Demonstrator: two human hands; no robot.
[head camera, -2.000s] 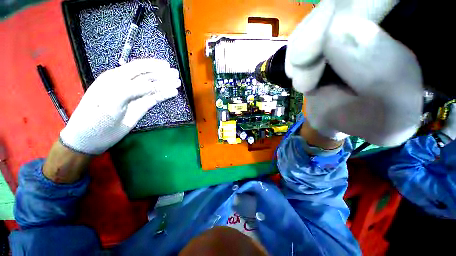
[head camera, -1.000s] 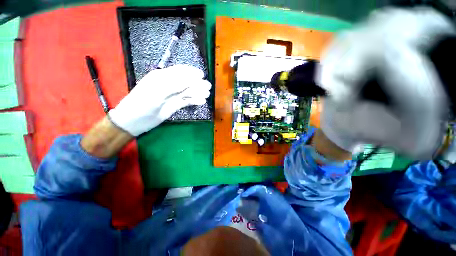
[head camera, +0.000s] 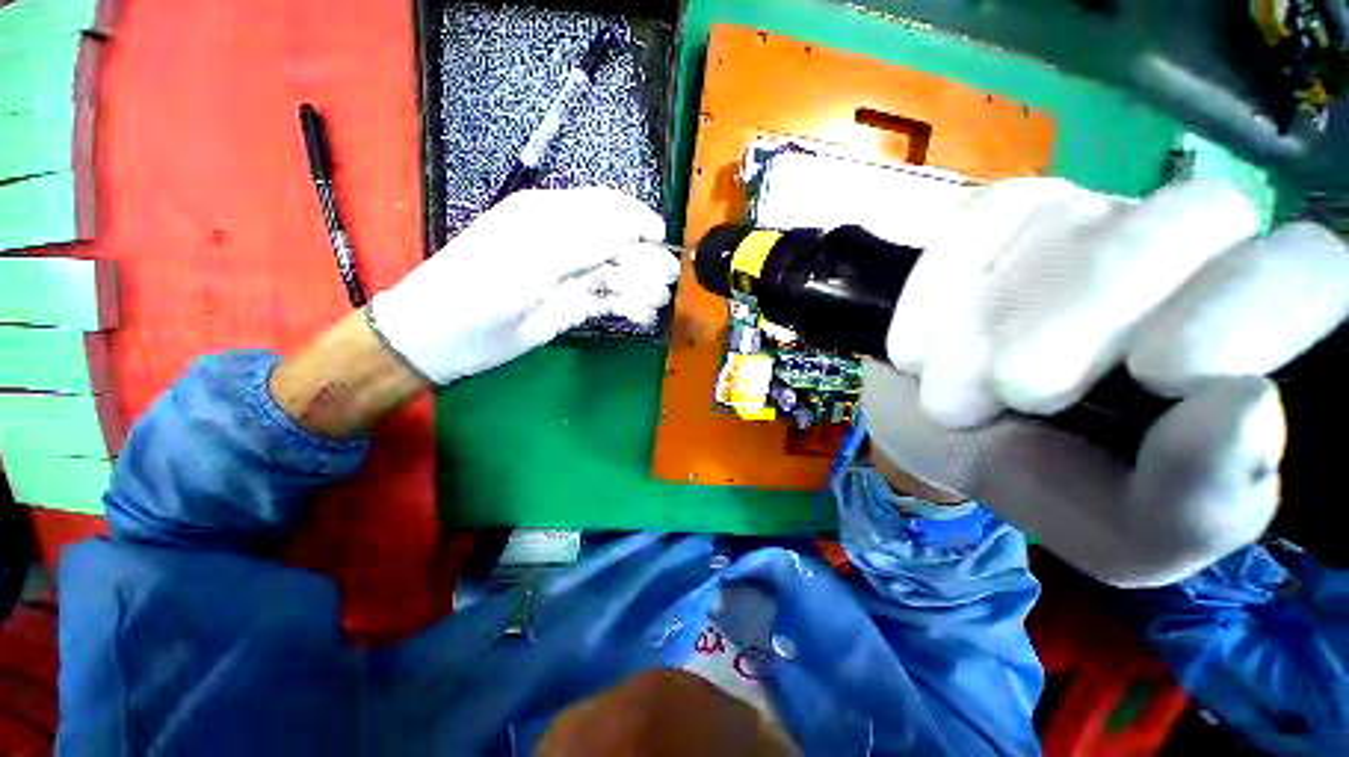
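My right hand (head camera: 1036, 326), in a white glove, is shut around the black electric screwdriver (head camera: 836, 281). The yellow band and thin bit point left. My gloved left hand (head camera: 533, 281) is over the lower right of the screw tray (head camera: 429, 133), with bent fingers close together at the bit's tip. I cannot tell if a screw is between them. The green circuit board (head camera: 806, 388) and pale heat sink (head camera: 851, 189) lie in the orange fixture (head camera: 688, 429), partly hidden by the screwdriver and right hand.
A white-and-black marker (head camera: 562, 111) lies on the screws. A black pen (head camera: 329, 200) lies on the red mat (head camera: 207, 222). Pale green sheets (head camera: 45, 340) lie at the far left. Another person's blue sleeve (head camera: 1243, 629) shows at the lower right. Part of a board (head camera: 1305, 52) is at the top right.
The screwdriver's tip has moved left, from over the board to my left fingertips. My left fingers have drawn closer together. The view has shifted, so the tray and fixture appear further right.
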